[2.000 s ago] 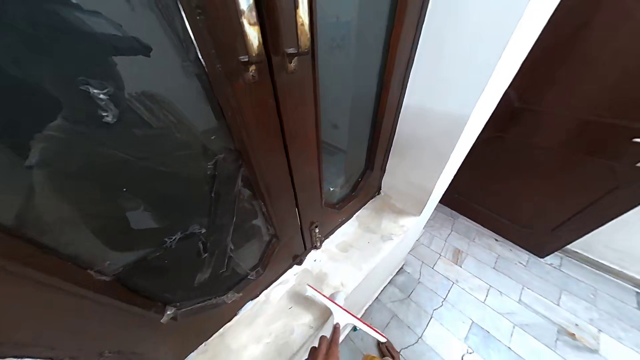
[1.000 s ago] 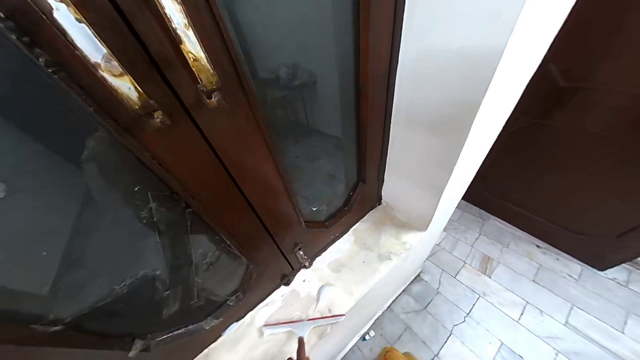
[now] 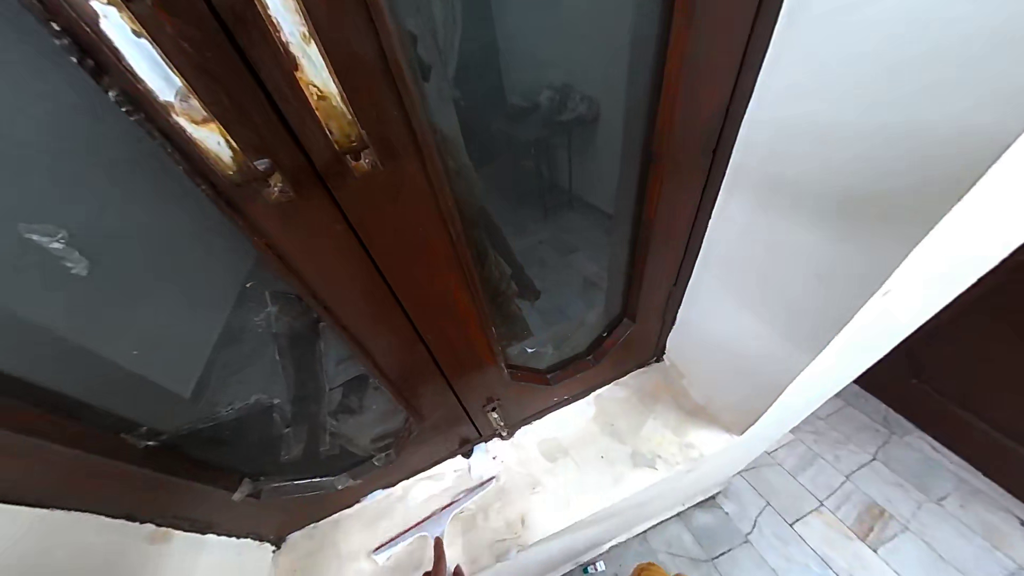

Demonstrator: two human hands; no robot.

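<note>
My hand (image 3: 439, 560), probably the right but I cannot tell for sure, shows only as fingertips at the bottom edge, on the handle of a white squeegee (image 3: 436, 524) with a dark red blade strip. The squeegee lies against the pale windowsill (image 3: 576, 480), below the wooden double shutters. Whitish wet-looking patches mark the sill near the bottom bolt (image 3: 495, 418). The other hand is out of view.
Brown wooden shutters (image 3: 400, 264) with glass panes (image 3: 560, 184) and worn metal handles (image 3: 320, 80) stand ahead. A white wall (image 3: 848, 160) rises at right. Marble floor tiles (image 3: 840, 512) and a brown door (image 3: 960, 400) lie beyond.
The squeegee's blade, near the sill's front edge two seconds ago, now lies slanted farther in on the sill. A second hand's fingers beside it have left view. The view has shifted.
</note>
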